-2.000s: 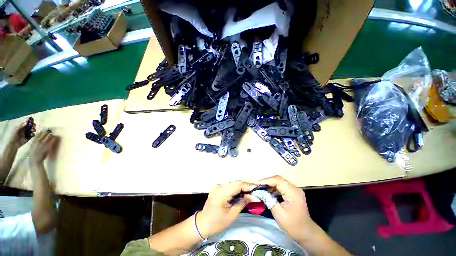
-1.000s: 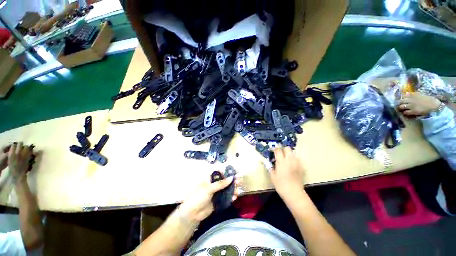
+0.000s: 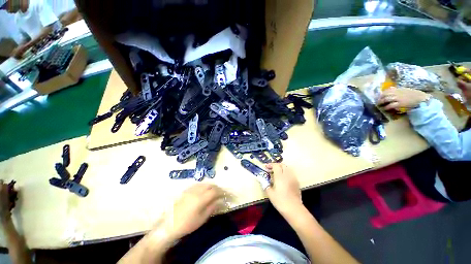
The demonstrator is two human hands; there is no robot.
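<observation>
Black flat bars with rounded ends and holes lie in a large pile (image 3: 206, 121) that spills from a brown carton (image 3: 289, 46). My right hand (image 3: 284, 190) grips the near end of one dark bar (image 3: 254, 171) at the pile's near edge, and the bar lies slanted on the bench. My left hand (image 3: 199, 206) is blurred over the bench's near edge, back of the hand up; whether it holds anything is hidden. A tiny black dot (image 3: 225, 168) lies between the pile and my hands.
A single bar (image 3: 132, 170) and a small group of bars (image 3: 69, 178) lie left. A clear bag of black parts (image 3: 342, 118) lies right, near another person's hand (image 3: 405, 99). Another hand is at the left edge. A pink-red stool (image 3: 395, 198) stands below right.
My right hand has drawn a bar out from the pile's near edge. The black bars seen in my left hand no longer show. The view has swung right, and the other person's arm reaches further in.
</observation>
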